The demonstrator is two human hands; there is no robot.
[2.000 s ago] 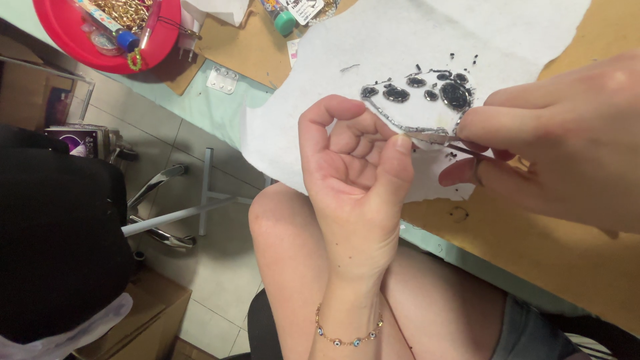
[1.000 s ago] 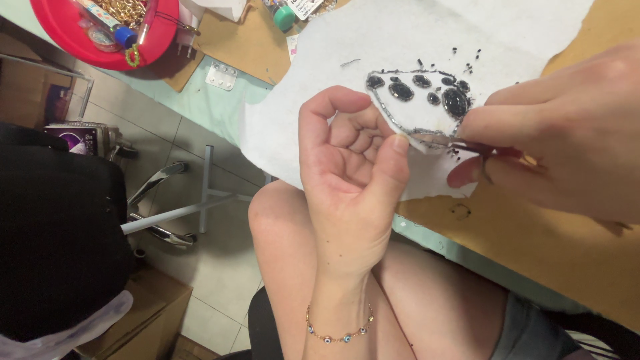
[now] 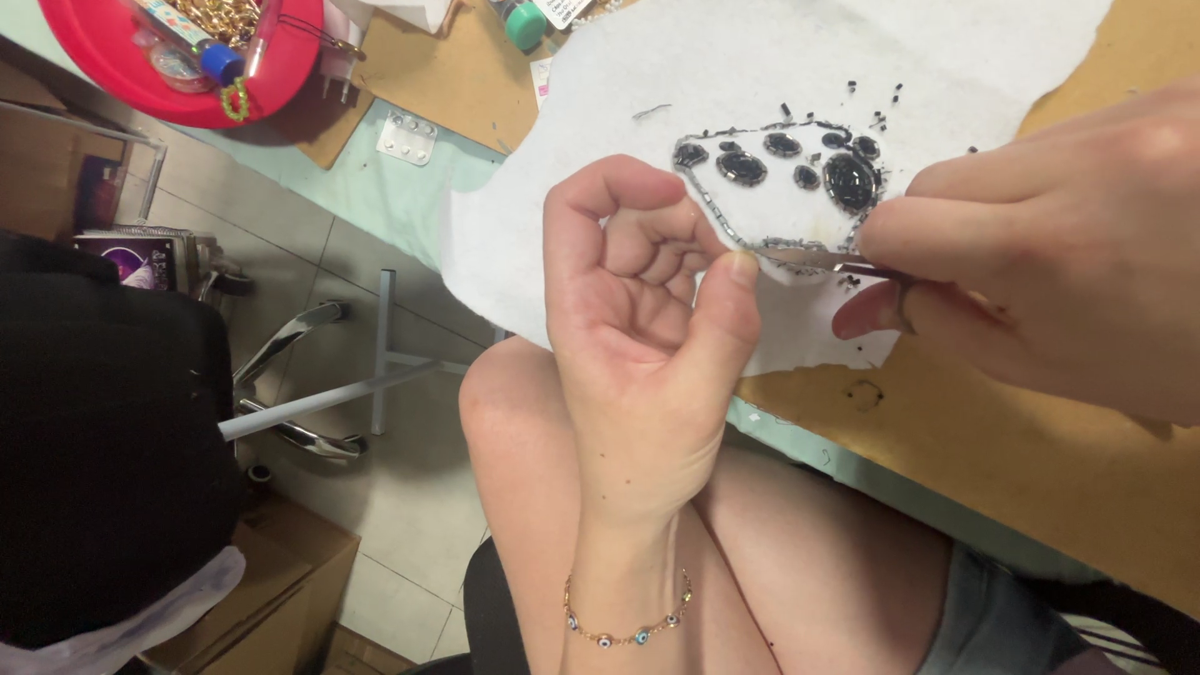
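Observation:
A white felt piece (image 3: pixel 778 202) edged with silvery beading carries several black beaded ovals and lies over a larger white felt sheet (image 3: pixel 600 122). My left hand (image 3: pixel 647 291), palm up, pinches the piece's lower left edge between thumb and fingers. My right hand (image 3: pixel 1041 244) grips small scissors (image 3: pixel 853 269), with a finger through a handle loop. Their blades lie along the beaded lower edge, beside my left thumb tip; whether the blades are parted cannot be told. Loose black beads (image 3: pixel 879 117) are scattered right of the piece.
A red plastic bowl (image 3: pixel 281 94) of chains and small tubes stands at the upper left. Near it are a blister pack (image 3: pixel 407 138) and a green-capped bottle (image 3: pixel 525 26). Brown board (image 3: pixel 937 441) lies over the pale green table cover. My legs are below the table edge.
The beaded piece has shifted and turned slightly between my hands. Both hands stay near its lower edge, with the scissors still in my right hand.

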